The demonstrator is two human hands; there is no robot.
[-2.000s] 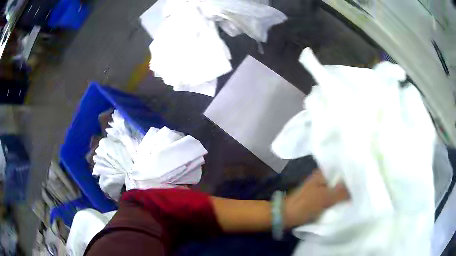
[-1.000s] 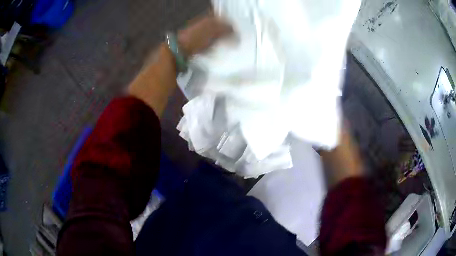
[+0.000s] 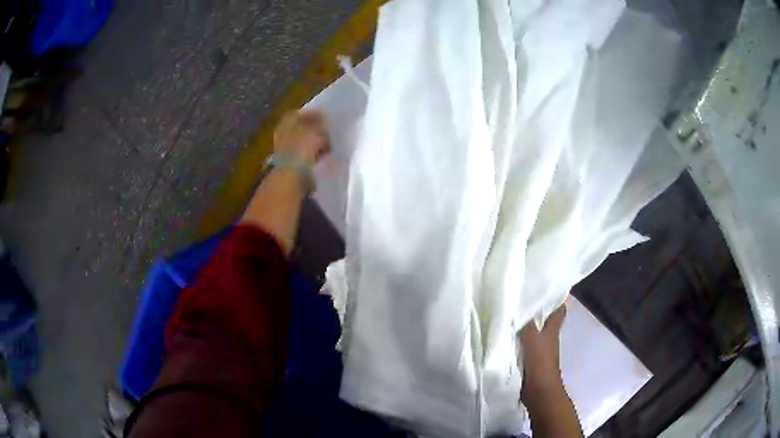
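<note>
A large bundle of long white cut pieces (image 3: pixel 428 205) hangs in folds across the middle, over the navy-covered lap. My right hand (image 3: pixel 545 329) is at its lower right edge, gripping it, with fingers partly hidden under the fabric. My left hand (image 3: pixel 301 145), blurred and with a bracelet at the wrist, is left of the bundle with curled fingers, at the edge of a flat white sheet (image 3: pixel 342 111). Whether it pinches anything is unclear. Part of a smaller gathered white bundle (image 3: pixel 336 295) shows at the large bundle's left edge.
A blue bin (image 3: pixel 150 325) stands on the floor at lower left, partly behind my left sleeve. A yellow line (image 3: pixel 248 171) crosses the grey floor. The white machine table edge (image 3: pixel 727 188) curves along the right. A whitish tub (image 3: pixel 718 402) is at lower right. Another blue object (image 3: pixel 68 21) is at upper left.
The large white bundle has come down and spread over the lap, covering most of the small gathered bundle. My left hand has left the fabric and moved down-left; my right hand has moved lower.
</note>
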